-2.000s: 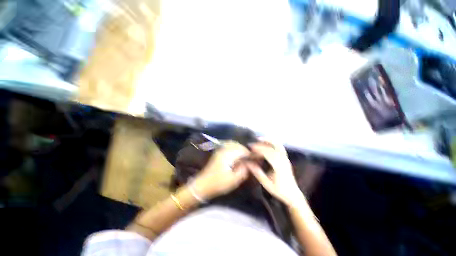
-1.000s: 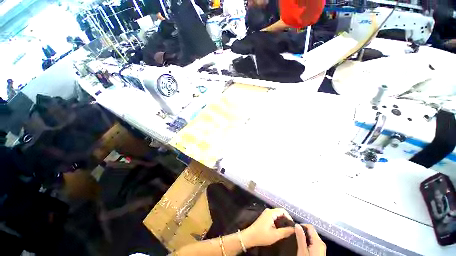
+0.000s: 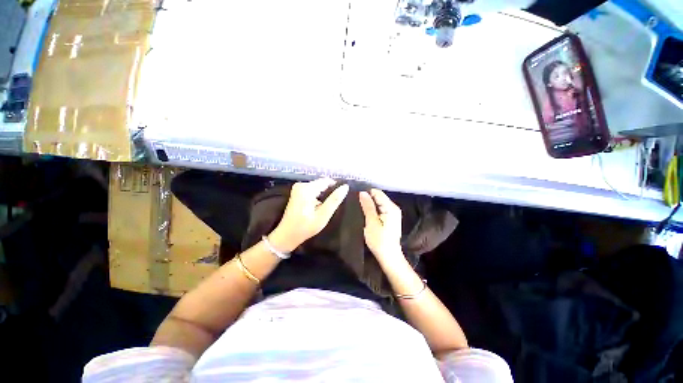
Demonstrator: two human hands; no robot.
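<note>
A dark garment with black and dark brown panels (image 3: 346, 238) lies on the lap, its upper edge against the table's front edge. My left hand (image 3: 308, 213) holds the garment's top edge between thumb and fingers. My right hand (image 3: 382, 223) holds the same edge a short way to the right, fingers bent over the cloth. The fingertips of both hands are close but apart. The cloth under the fingers is partly hidden.
The white sewing table (image 3: 247, 82) has a measuring tape (image 3: 277, 164) along its front edge. Taped cardboard (image 3: 82, 82) lies at left, with a cardboard box (image 3: 161, 239) below. The presser foot area (image 3: 445, 28) is at top. A phone (image 3: 567, 97) and yellow-green snips (image 3: 671, 179) are at right.
The view has swung back down from the workshop to the lap and table. Both hands now show fully on the garment, with a small gap between them.
</note>
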